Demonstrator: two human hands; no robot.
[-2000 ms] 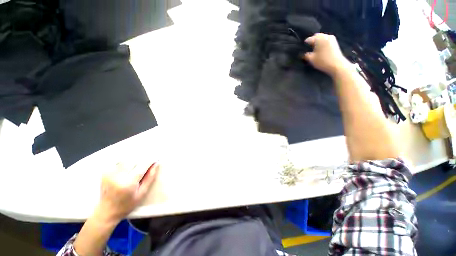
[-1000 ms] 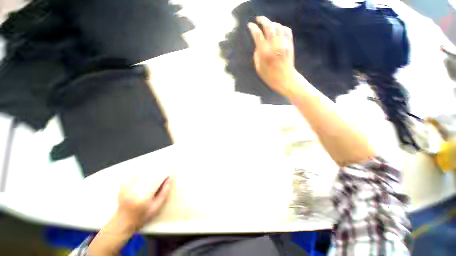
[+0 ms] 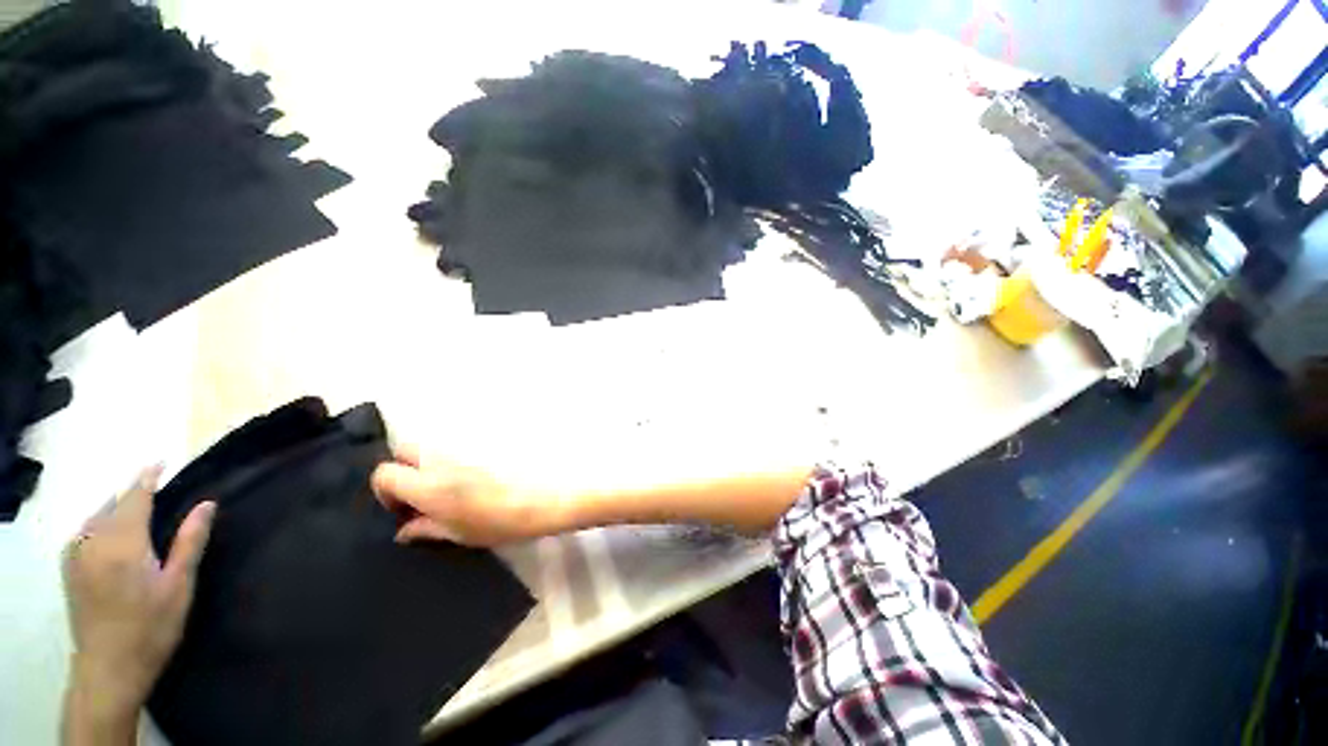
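Observation:
A black panel (image 3: 321, 612) lies at the table's near left edge in the head view, with its bunched upper border towards the table's middle. My left hand (image 3: 134, 590) is at its left edge, thumb over the cloth and apart from the forefinger; whether it grips is unclear. My right hand (image 3: 444, 500) is at its upper right edge, fingers bent, thumb and fingertips closed at the edge. The fingertips' undersides are hidden.
A fanned black stack (image 3: 583, 219) lies beyond my right hand, with a black bundle (image 3: 794, 124) and thin black strips (image 3: 859, 262) beside it. More black pieces (image 3: 146, 190) lie at upper left. A yellow container (image 3: 1024, 309) stands at the table's right end.
The view has turned right. My right hand has left the right stack and moved left to the near panel. My left hand, earlier on bare table, is now at the panel's left edge.

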